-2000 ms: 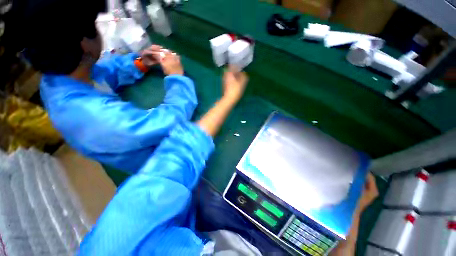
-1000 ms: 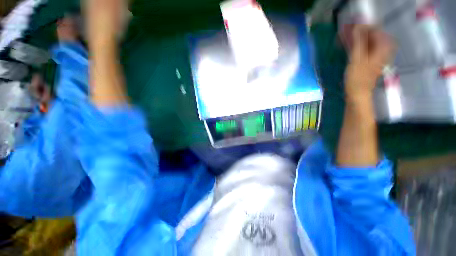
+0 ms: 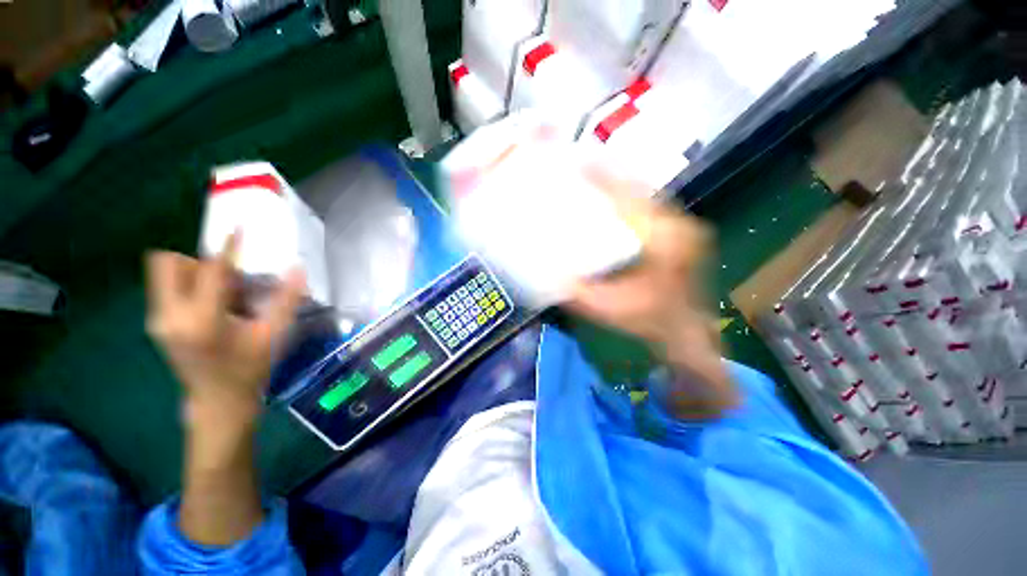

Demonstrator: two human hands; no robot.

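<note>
The digital counting scale (image 3: 389, 366) lies in front of me, its green digits lit. A small white carton with a red band (image 3: 265, 225) is over the left part of its steel pan; my left hand (image 3: 225, 315) is at the carton's near side, its fingers touching or just in front of it. I cannot tell whether it grips. My right hand (image 3: 653, 293), blurred, holds another white carton (image 3: 535, 214) in the air beyond the scale's right edge.
White boxes with red marks (image 3: 580, 56) stand in rows beyond the scale, beside a pale post (image 3: 411, 79). White rolls (image 3: 208, 23) and a black object (image 3: 51, 129) lie at upper left. Dense stacked box supply (image 3: 901, 338) stands at right. A co-worker's blue sleeve (image 3: 73, 495) shows at lower left.
The view has turned toward the right. My right hand, empty over the stacked boxes a second ago, now holds a carton. My left hand has come to the carton over the pan.
</note>
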